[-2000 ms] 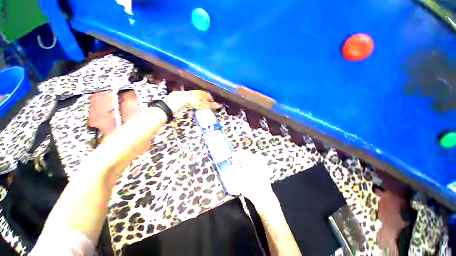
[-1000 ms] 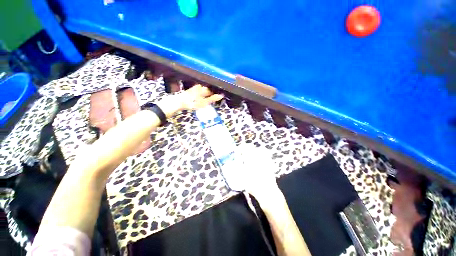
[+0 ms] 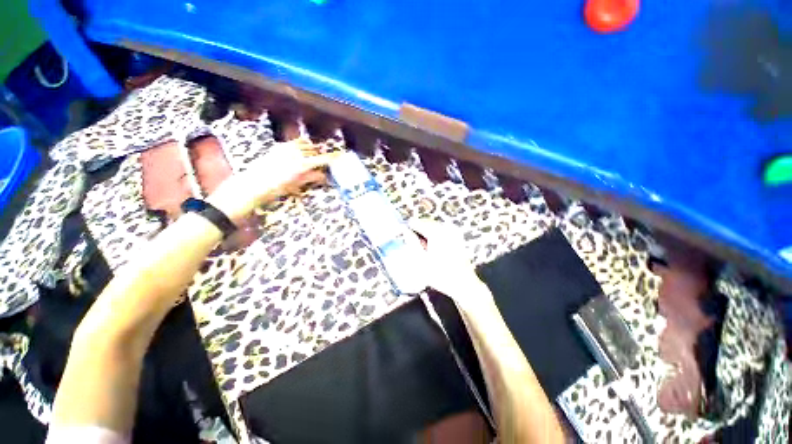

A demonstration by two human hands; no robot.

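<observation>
Leopard-print material point(image 3: 287, 286) is spread wide in front of me, with black material point(image 3: 365, 373) below and right of it. A long narrow cutting die point(image 3: 372, 221), white and pale blue with darker blue bands, lies slantwise on the print. My right hand point(image 3: 441, 260) is on the die's near end, its fingers partly washed out by glare. My left hand point(image 3: 300, 165), with a black band on the wrist, is at the die's far end; its fingers are blurred, and I cannot tell whether they grip it.
The blue press head point(image 3: 486, 78) with a red button point(image 3: 611, 12) crosses beyond the work. A dark cutting die point(image 3: 608, 336) lies at right, a thin dark bar below it. Reddish-brown board point(image 3: 169, 179) shows through openings. A blue bucket point(image 3: 12, 160) is at far left.
The view has shifted, so the press and material sit higher in it. My left hand has drawn back slightly left toward the die's far end. My right hand remains at the near end.
</observation>
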